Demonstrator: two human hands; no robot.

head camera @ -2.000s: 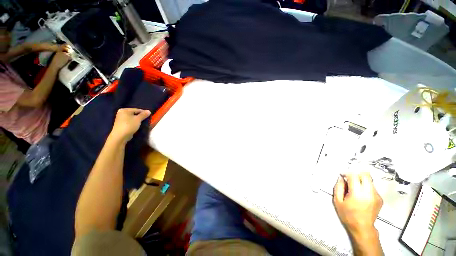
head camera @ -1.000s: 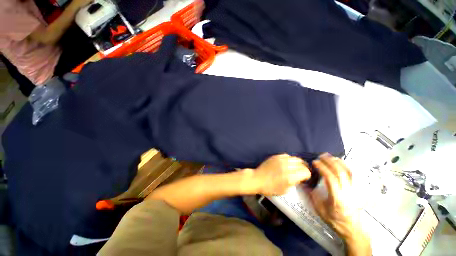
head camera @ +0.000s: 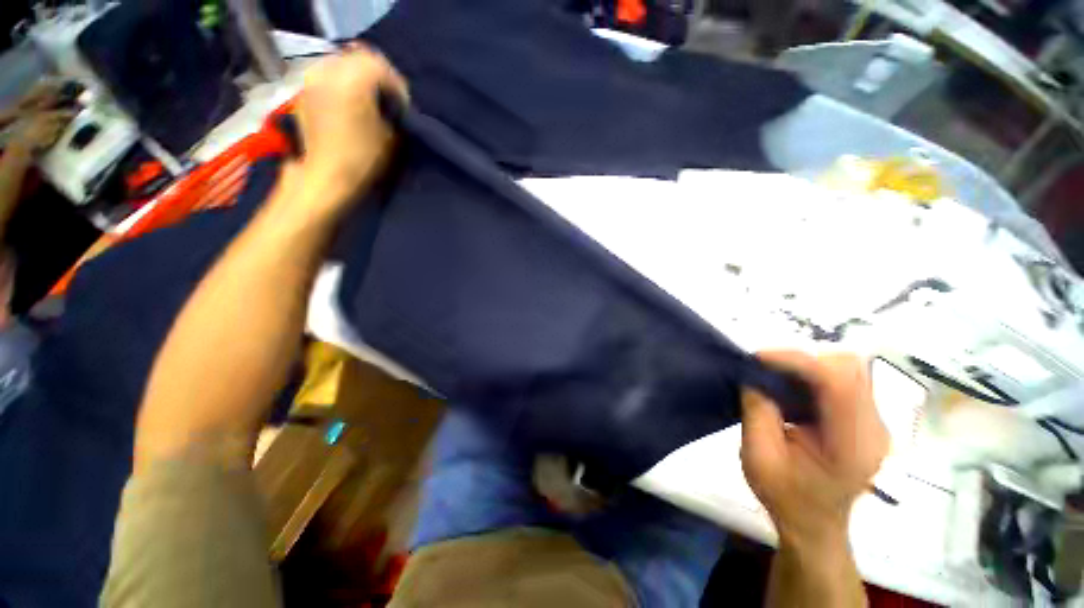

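Note:
A dark navy fabric panel [head camera: 511, 297] is stretched taut between my hands over the front part of the white table [head camera: 701, 232]. My left hand [head camera: 347, 113] grips its far upper-left end, and my right hand [head camera: 814, 439] grips its right end near the sewing machine. Its upper edge runs straight between the hands and looks folded or rolled. The lower part hangs over the table's front edge above my lap. The fabric and hands are somewhat blurred. The white sewing machine [head camera: 951, 321] is at the right, blurred and overexposed.
A dark fabric heap [head camera: 594, 107] lies at the back of the table. More dark cloth [head camera: 143, 309] drapes at the left beside an orange-red basket [head camera: 220, 172]. A small open box [head camera: 1010, 534] with dark contents is at the lower right. Another person's arm [head camera: 18, 154] shows at the far left.
My left hand has moved from beside my right hand to the upper left, pulling the panel's edge out straight. My right hand has stayed at the right with its end. The view has shifted.

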